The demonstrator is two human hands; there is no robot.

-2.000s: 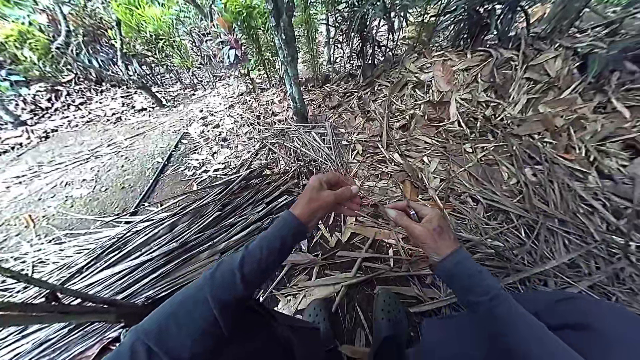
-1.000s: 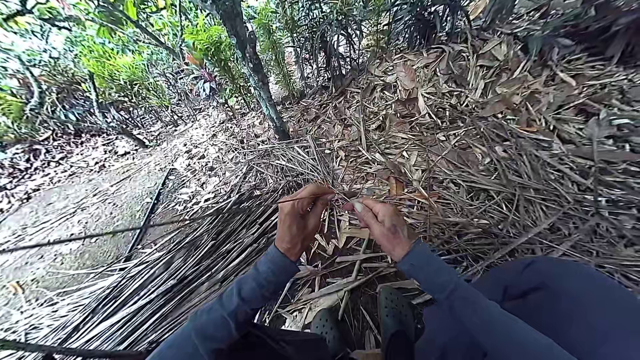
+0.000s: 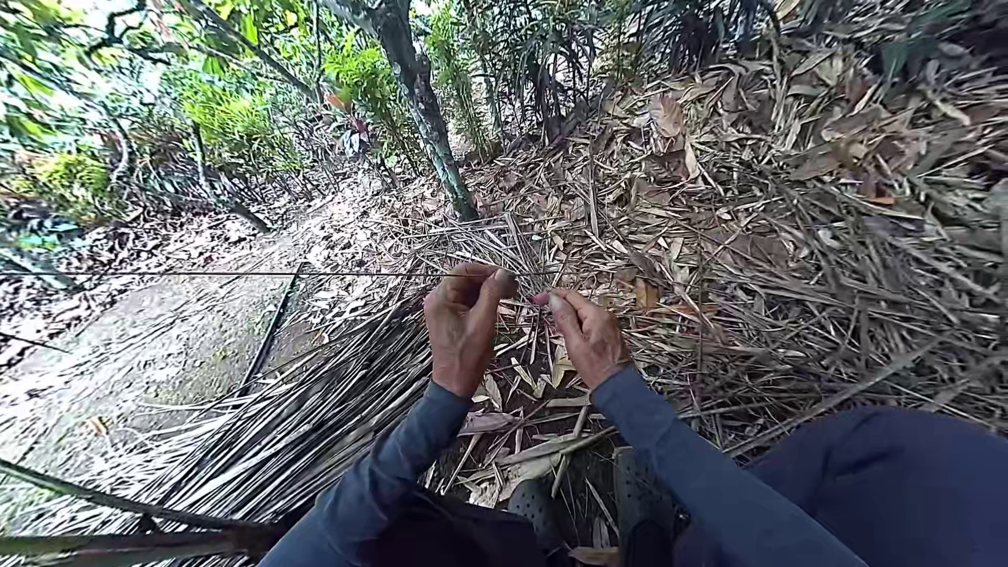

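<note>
My left hand (image 3: 466,327) pinches a long, thin dark strip (image 3: 315,274), perhaps a leaf midrib, between thumb and forefinger. The strip runs out level to the left edge of the view, and a short end shows right of the fingertips. Just to the right and slightly lower is my right hand (image 3: 589,335), thumb and forefinger pressed together; whether anything lies between them is too small to tell. A large bundle of long dry stalks (image 3: 315,409) lies on the ground below and left of my hands.
A slim tree trunk (image 3: 433,126) stands ahead. Dry leaf litter (image 3: 756,236) covers the ground to the right. A dark straight bar (image 3: 272,331) lies at the left, and a branch (image 3: 118,500) crosses the lower left. My perforated shoes (image 3: 535,504) are below.
My hands were close together at the thin strip and are now slightly apart. The strip stretches out level to the left, where a second ago it sloped down to the left.
</note>
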